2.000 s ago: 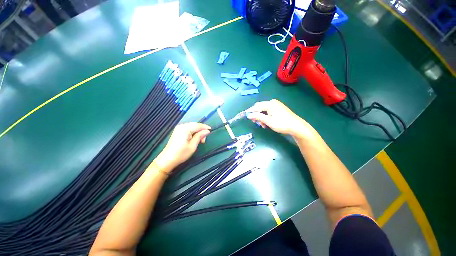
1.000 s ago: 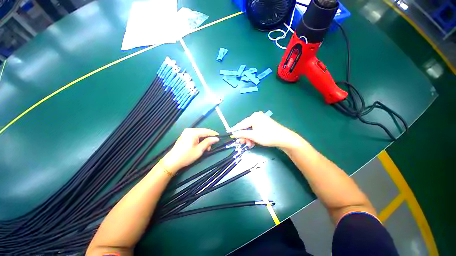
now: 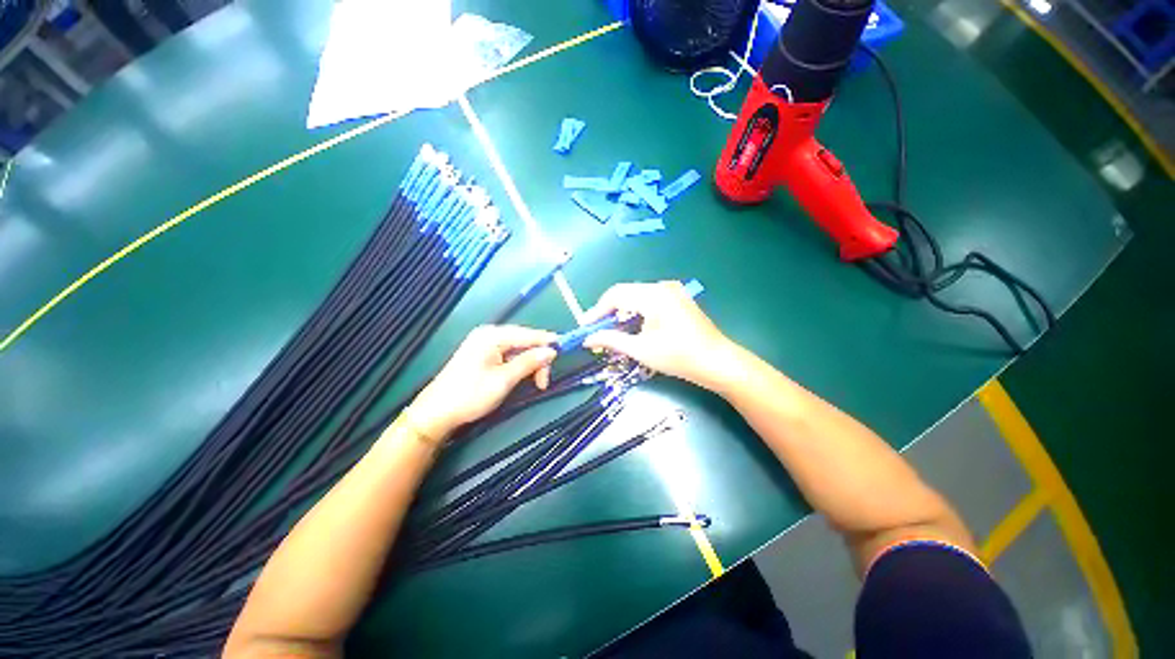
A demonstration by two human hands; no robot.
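My left hand (image 3: 483,373) holds a black cable near its end, at the middle of the table. My right hand (image 3: 657,332) holds a blue sleeve (image 3: 582,334) around that cable's end; its fingers hide the tip. A second blue piece (image 3: 695,288) shows at the back of my right hand. Cables with bare silver lugs (image 3: 619,386) lie just below my hands. One cable with a blue sleeve (image 3: 544,276) lies above my left hand. A large bundle of cables with blue-sleeved ends (image 3: 454,213) lies at the left.
Loose blue sleeves (image 3: 628,193) lie beyond my hands. A red heat gun (image 3: 799,161) lies at the right, its black cord (image 3: 947,277) looped beside it. White paper (image 3: 384,58), a crumpled clear bag (image 3: 490,43), a round black object (image 3: 692,28) and a blue bin (image 3: 883,23) are at the far side.
My right hand has moved left towards my left hand. The blue sleeve now shows around the cable end between my hands, where black cable showed before.
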